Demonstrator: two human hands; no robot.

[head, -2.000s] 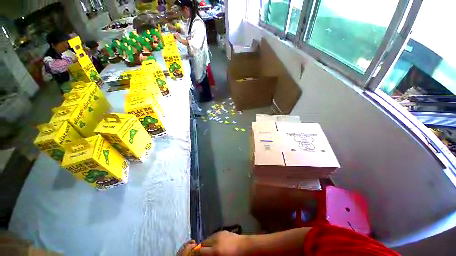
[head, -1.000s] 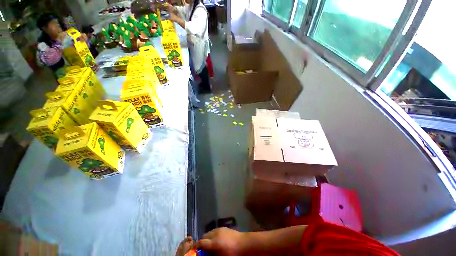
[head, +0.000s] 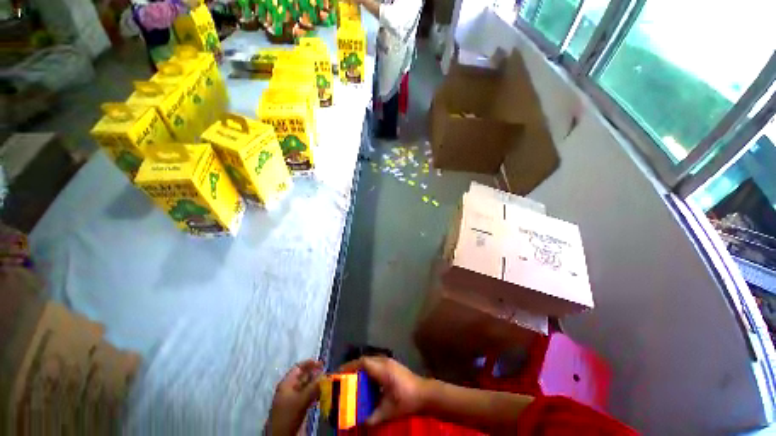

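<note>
My right hand [head: 393,390] is at the bottom centre, closed on a small blue and orange tape dispenser [head: 349,400]. A bit of yellow shows at the dispenser's left side, perhaps a tape roll. My left hand [head: 298,393] is just left of the dispenser, with its fingers bent beside the yellow part. Whether the left fingers grip anything is too blurred to tell. Both hands are low, by the table's right edge.
Yellow gift boxes [head: 189,194] stand in rows on the sheeted table [head: 247,315]. Brown cartons [head: 64,375] are at lower left. Flat cartons [head: 519,251] are stacked on the right, beside a pink stool [head: 574,375]. An open carton [head: 476,140] and a person [head: 396,51] are farther back.
The view has shifted, so the scene sits lower-left to upper-right differently. Both hands have come higher into view. The dispenser now shows much more, and the left hand shows beside it.
</note>
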